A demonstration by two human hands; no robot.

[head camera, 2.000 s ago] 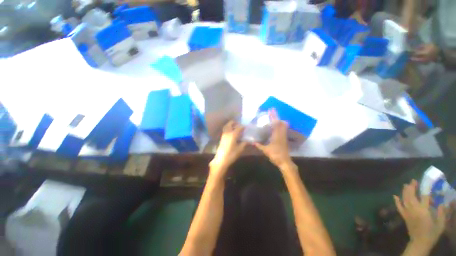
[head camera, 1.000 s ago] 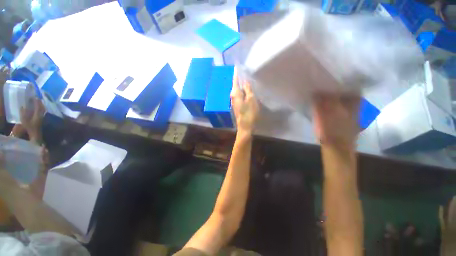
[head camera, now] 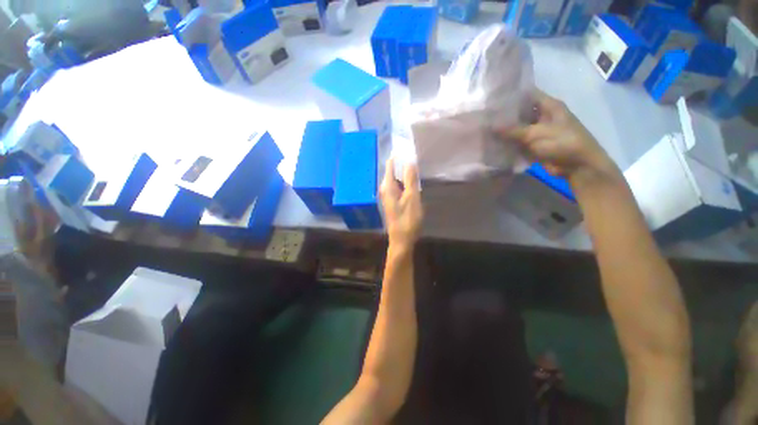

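A pale boxy piece in a crinkled clear plastic bag (head camera: 490,75) is held up over the table edge, its greyish-white side facing me. My right hand (head camera: 553,137) grips it at its right side. My left hand (head camera: 402,203) is at the lower left, with its fingers on a thin white edge, apparently an open carton's flap or wall (head camera: 402,145). Part of that carton is hidden behind the bagged piece. Two blue retail cartons (head camera: 358,178) stand just left of my left hand. Another blue and white carton (head camera: 544,203) lies below my right hand.
An open white carton (head camera: 677,187) stands at the table's right. Several blue and white cartons (head camera: 228,170) stand at the left edge, more along the back. A light-blue-topped carton (head camera: 349,83) is behind my left hand. Another open white carton (head camera: 116,357) is below, near a neighbour's arm.
The blurred pale piece has moved down and left and now shows as a bagged item. My right hand has risen and turned to its right side. My left hand stays near the white edge.
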